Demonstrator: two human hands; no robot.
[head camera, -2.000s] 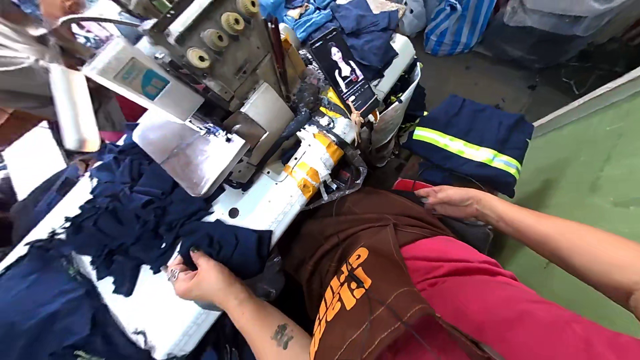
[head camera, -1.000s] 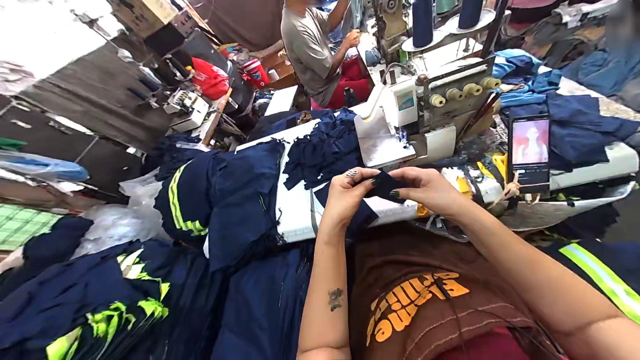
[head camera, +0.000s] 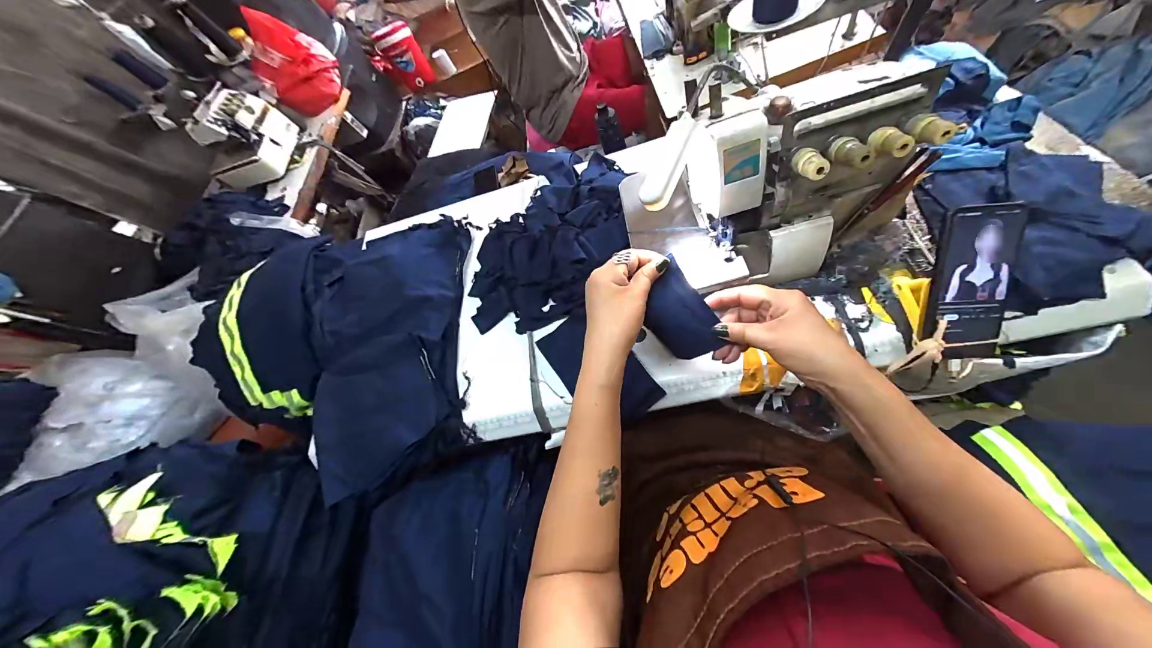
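Between my two hands is a small navy fabric piece (head camera: 679, 310), just in front of the sewing machine's needle area (head camera: 720, 236). My left hand (head camera: 623, 292) pinches its upper left edge between thumb and fingers. The lower right corner is in the fingers of my right hand (head camera: 774, 328). Another flat navy piece (head camera: 598, 364) lies on the white machine table (head camera: 504, 396), partly behind my left forearm. A heap of small navy pieces (head camera: 553, 238) sits left of the metal plate (head camera: 661, 211).
Navy cloth with a reflective stripe (head camera: 238, 342) hangs over the table's left end. A phone (head camera: 976, 270) stands upright at the right, near thread cones (head camera: 850, 151). More striped navy fabric (head camera: 1053, 495) lies at lower right. A person's trousered leg (head camera: 531, 63) shows beyond the table.
Two seconds ago my hands were far apart, the left on navy cloth; now both hold one small piece. Since one second ago that piece has been spread wider. The view has shifted strongly.
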